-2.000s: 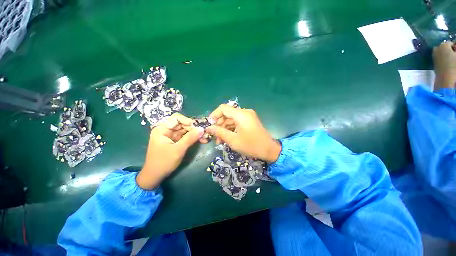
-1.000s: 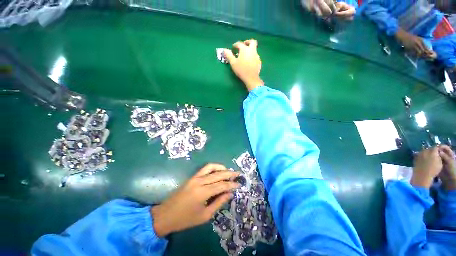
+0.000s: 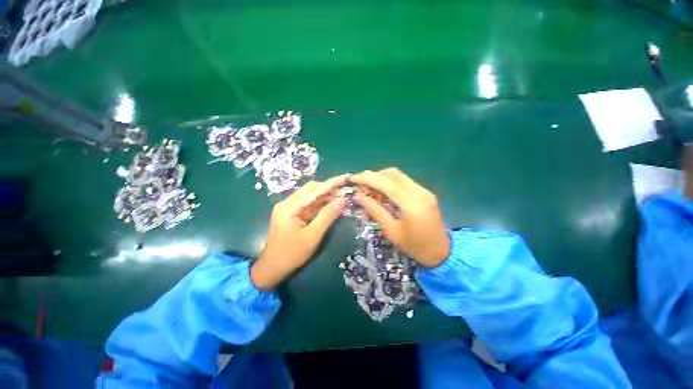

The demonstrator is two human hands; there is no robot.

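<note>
My left hand (image 3: 299, 228) and my right hand (image 3: 403, 213) meet at the centre, fingertips together around a small grey-white and dark electronic module (image 3: 351, 202). The fingers cover much of it. A module pile (image 3: 380, 279) lies just below, partly under my right hand and sleeve. A second module pile (image 3: 266, 150) lies up and left of my hands. A third module pile (image 3: 154, 188) lies further left.
A grey metal arm (image 3: 61, 112) enters from the left beside the left pile. A pale blister tray (image 3: 55, 26) is at the top left. A white paper sheet (image 3: 621, 119) lies at right, near another worker's blue sleeve (image 3: 669, 251). A small white bit (image 3: 410, 313) lies by the lower pile.
My right hand has come back from the far belt, where it was at a module. My left hand has risen from the lower pile. Both hands now meet around a module. The view has shifted.
</note>
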